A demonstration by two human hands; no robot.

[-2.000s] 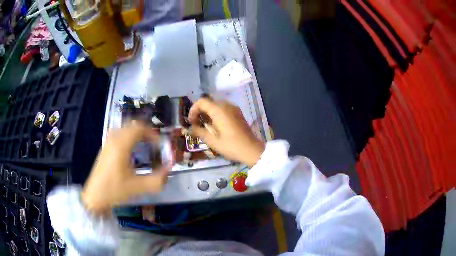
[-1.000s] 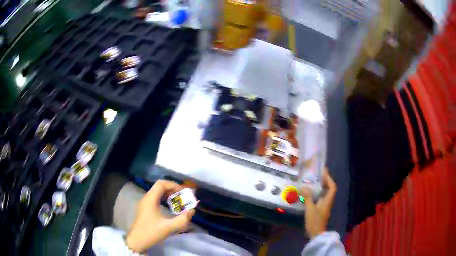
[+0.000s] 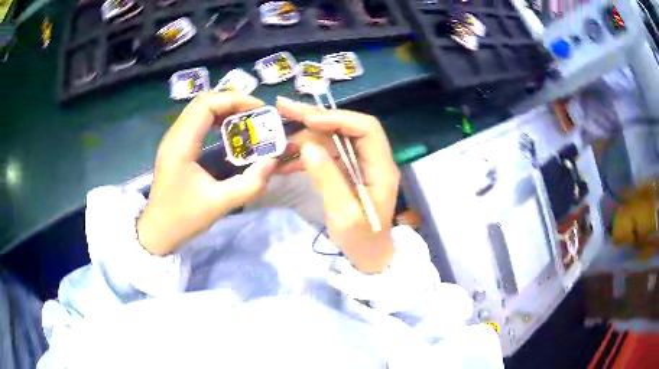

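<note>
A smartwatch case [image 3: 254,135], a rounded square with a pale rim and yellow, white and black insides, is held open side up in my left hand [image 3: 199,173]. My left thumb and fingers grip its edges. My right hand [image 3: 347,173] is just right of the case and holds slim metal tweezers [image 3: 350,164] like a pen. The tweezers' tips point up and away, near another case [image 3: 312,77] on the green bench. The right fingertips are close to the held case; whether they touch it is unclear.
Several open cases lie on the green bench mat [image 3: 43,169] beyond my hands. Behind them is a black foam tray [image 3: 144,54] with cases in some pockets, and another tray [image 3: 441,43] at upper right. The white press machine [image 3: 470,209] stands at right, with red strips [image 3: 636,353] beyond.
The view has swung left from the machine to the bench and trays. My left hand has raised the case. My right hand has left the machine's front and now holds tweezers beside the case.
</note>
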